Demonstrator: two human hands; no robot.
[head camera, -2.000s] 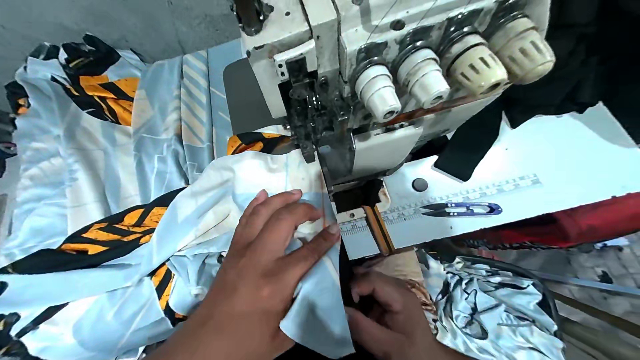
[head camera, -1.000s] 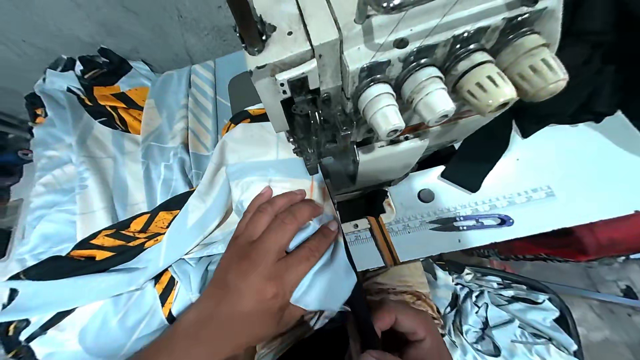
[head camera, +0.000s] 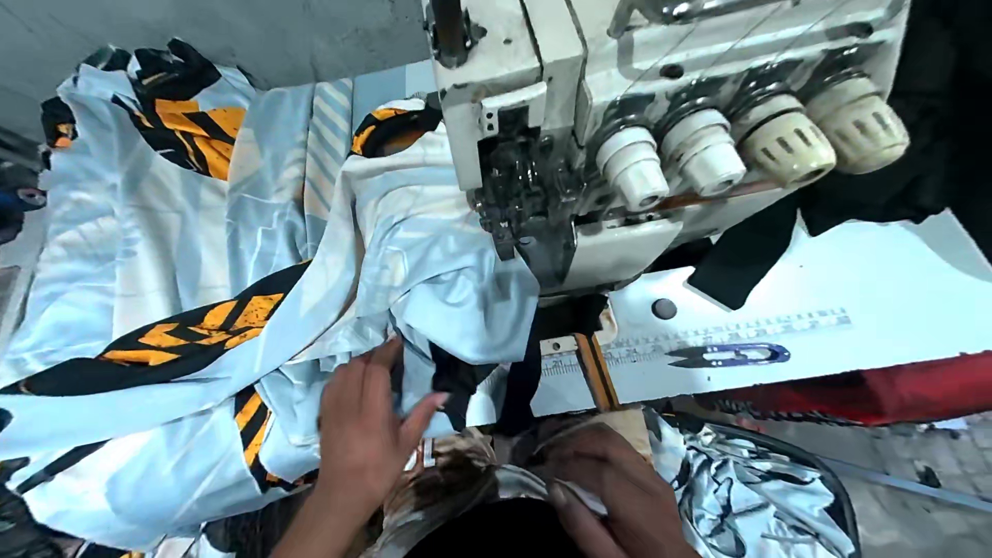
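My left hand lies on the near edge of a light blue fabric piece, its thumb and fingers apart. That fabric sits bunched at the presser foot area of a white overlock sewing machine. At the bottom, right of my left hand, my blurred right hand is bent over a pale strip of cloth; whether it grips the strip cannot be told. A black fabric strip hangs from the machine between the hands. More light blue fabric with black and orange patterns spreads out on the left.
Purple-handled thread snips lie beside a printed ruler scale on the white table. Black cloth lies behind them. Red cloth hangs at the table's near edge, and a basket of fabric pieces stands below right.
My left hand has drawn back from the fabric beside the needle area toward me. The fabric there, smoother before, is now bunched up. My right hand has turned over near the bottom edge.
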